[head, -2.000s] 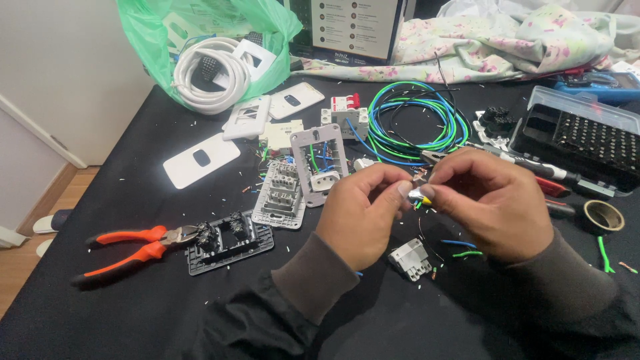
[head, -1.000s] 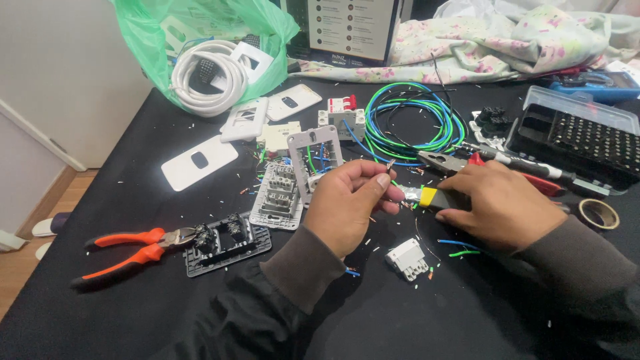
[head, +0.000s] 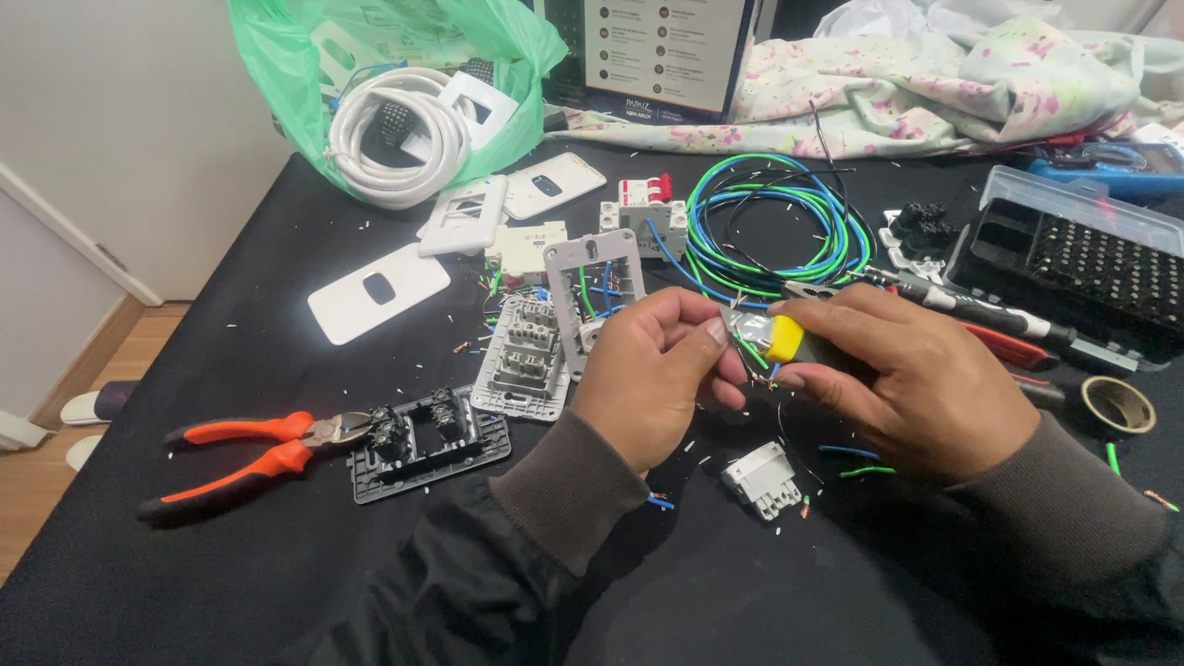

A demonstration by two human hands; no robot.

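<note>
My right hand (head: 902, 379) holds a yellow-and-black utility knife (head: 784, 339), its metal blade pointing left toward my left fingertips. Between thumb and fingers, my left hand (head: 661, 370) pinches a thin wire at the blade; the fingers hide most of it. Short green and black wires with bare copper ends (head: 763, 377) hang between the hands. Below them lies a white switch module (head: 766, 479) on the black cloth. A grey mounting frame (head: 592, 254) with wires and a grey socket module plate (head: 525, 361) are just left of my left hand.
Orange-handled cutting pliers (head: 250, 453) touch a dark module plate (head: 430, 444) at left. White cover plates (head: 379, 294), a circuit breaker (head: 645, 217) and a coil of blue, green and black wire (head: 777, 222) lie behind. At right are a bit case (head: 1078, 268), a screwdriver (head: 999, 314) and a tape roll (head: 1117, 404).
Two seconds ago my fingertips were together around the yellow piece and wire. The knife then showed plainly in my right hand, and its blade is now closer to my left fingertips.
</note>
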